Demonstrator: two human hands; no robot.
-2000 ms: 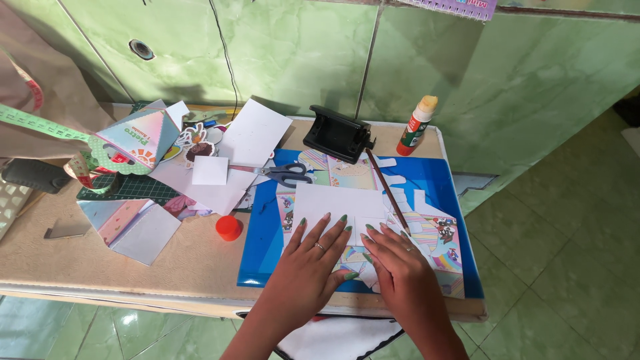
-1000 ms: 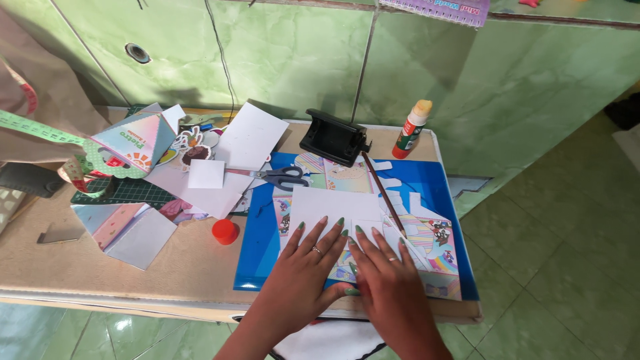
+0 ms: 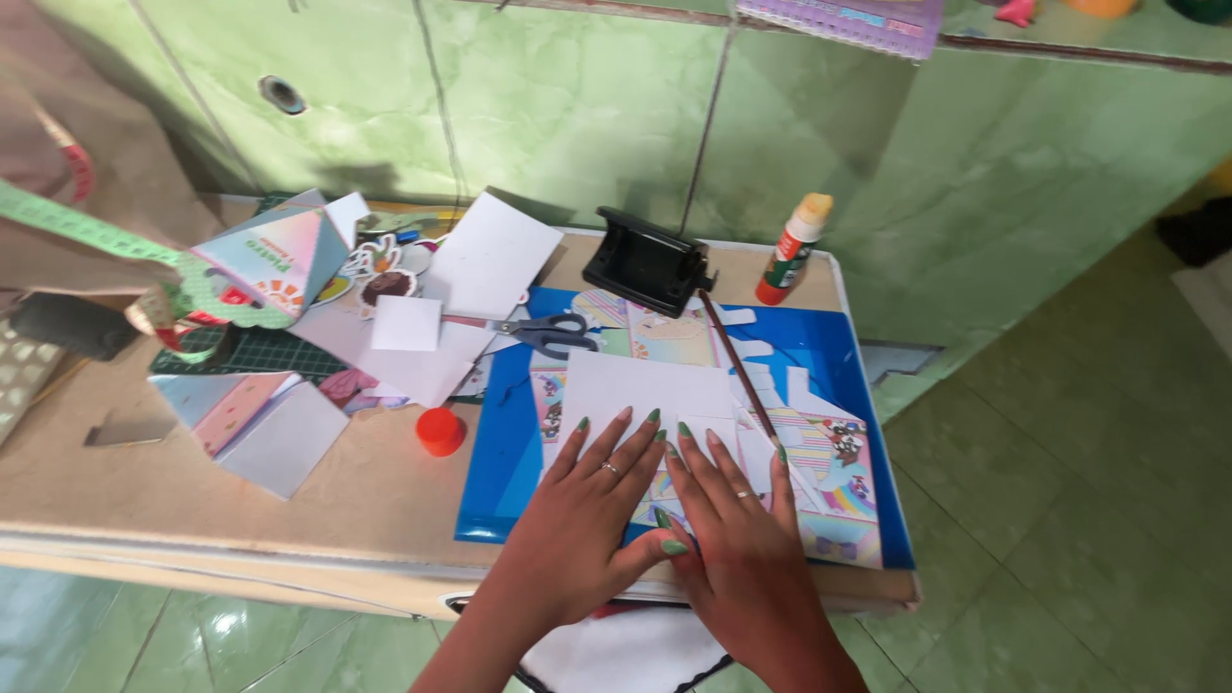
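Observation:
My left hand (image 3: 587, 520) lies flat, fingers spread, on the lower part of a white paper sheet (image 3: 645, 385). Beside it my right hand (image 3: 731, 525) rests palm down on the same papers, its thumb close to the left thumb. Neither hand grips anything. Under the sheet are printed colourful paper pieces (image 3: 847, 520) on a blue plastic folder (image 3: 500, 481). A thin brown stick (image 3: 736, 366) lies slanted, its lower end by my right index or outer fingertips. Grey-handled scissors (image 3: 549, 334) lie above the sheet, near a black hole punch (image 3: 645, 260).
A glue stick (image 3: 794, 248) stands uncapped at the back right; its red cap (image 3: 440, 431) sits left of the folder. Folded paper shapes (image 3: 274, 255), a small white square (image 3: 406, 323), a green cutting mat (image 3: 250, 348) and a green tape measure (image 3: 87, 223) lie left. A tiled wall rises behind.
Both hands stay flat on the papers. The fingers of my right hand have shifted slightly over the sheet. The other things lie as before.

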